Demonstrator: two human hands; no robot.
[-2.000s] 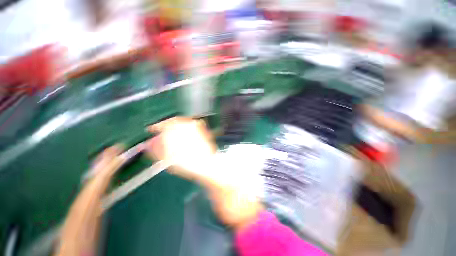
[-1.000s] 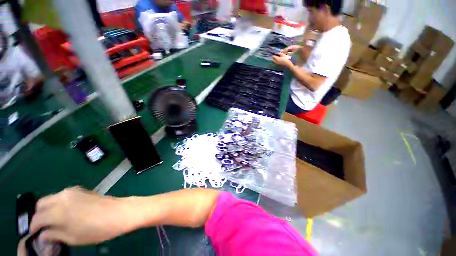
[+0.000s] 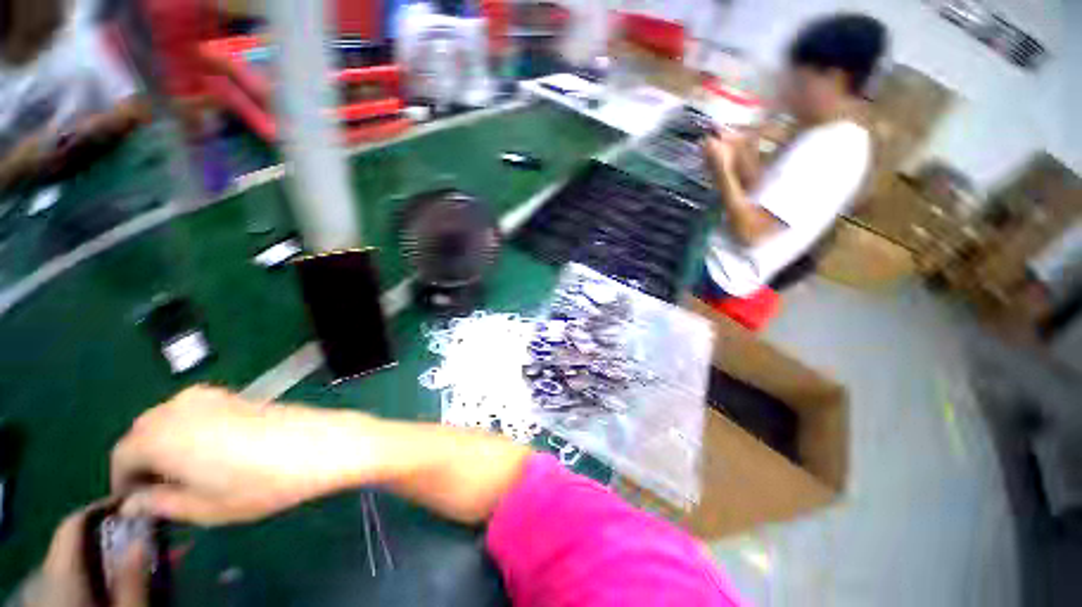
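A dark phone housing (image 3: pixel 128 555) with a pale patterned inner face is at the lower left. My left hand (image 3: pixel 69 567) is shut around it, partly cut off by the frame edge. My right hand (image 3: pixel 196 457) is bent over the housing's upper end, its fingertips blurred and partly hidden, so what they hold cannot be told. White oval rings (image 3: pixel 484 370) lie in a pile right of the hands. Small components (image 3: pixel 590 350) lie on a clear plastic bag (image 3: pixel 674 409). Tweezers (image 3: pixel 376 534) lie below my right forearm.
A large smartphone (image 3: pixel 345 313) leans against a pale post (image 3: pixel 311 142). A small fan (image 3: pixel 449 243) stands beside it. Phones lie on the green belt (image 3: pixel 184 346). A black tray (image 3: pixel 617 225) and an open cardboard box (image 3: pixel 819 439) are to the right. A person in white sits beyond.
The camera view has shifted, so the bench items appear further right. Both hands remain together at the lower left, and more of the left hand and the housing shows. The belt phones appear displaced.
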